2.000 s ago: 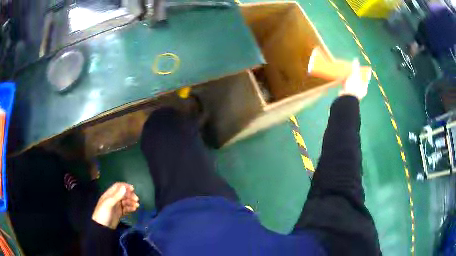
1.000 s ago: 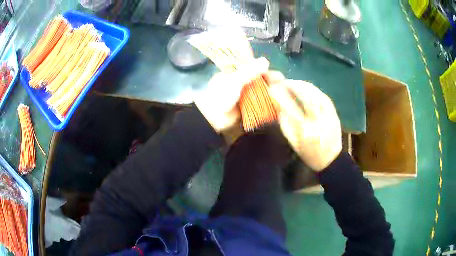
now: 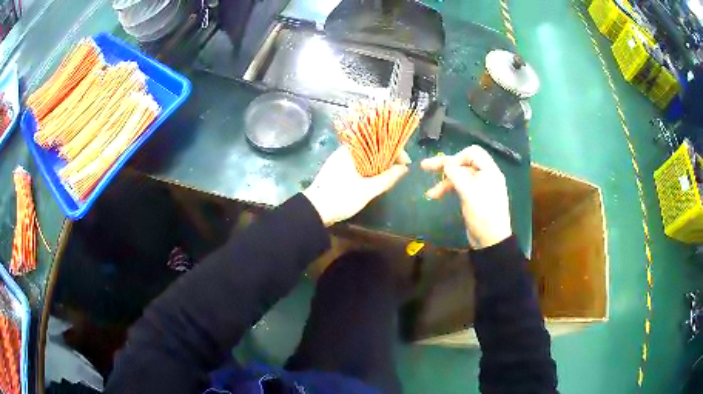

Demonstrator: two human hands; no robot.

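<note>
My left hand (image 3: 343, 188) is closed around the lower part of an orange wire bundle (image 3: 378, 138). The bundle stands upright over the bench, its pale tips fanned out at the top. My right hand (image 3: 474, 188) is just right of the bundle and apart from it, thumb and fingers curled towards each other. A faint yellowish trace shows by its fingertips; I cannot tell whether it is a rubber band. The grey flux dish (image 3: 277, 121) is left of the bundle. The solder pot (image 3: 258, 58), with its shiny surface, is behind.
A blue tray (image 3: 179, 88) of orange bundles is at left, with a loose bundle (image 3: 25, 223) and white trays (image 3: 25, 323) beyond. A lidded metal can (image 3: 505, 85) and dark long-handled tool (image 3: 482, 138) are at right. A wooden box (image 3: 569, 246) adjoins the bench. Yellow crates (image 3: 682, 196) are far right.
The bundle has gone from over the wooden box to my left hand above the bench. Since one second ago its tips have fanned out upwards and my right hand has come away from it.
</note>
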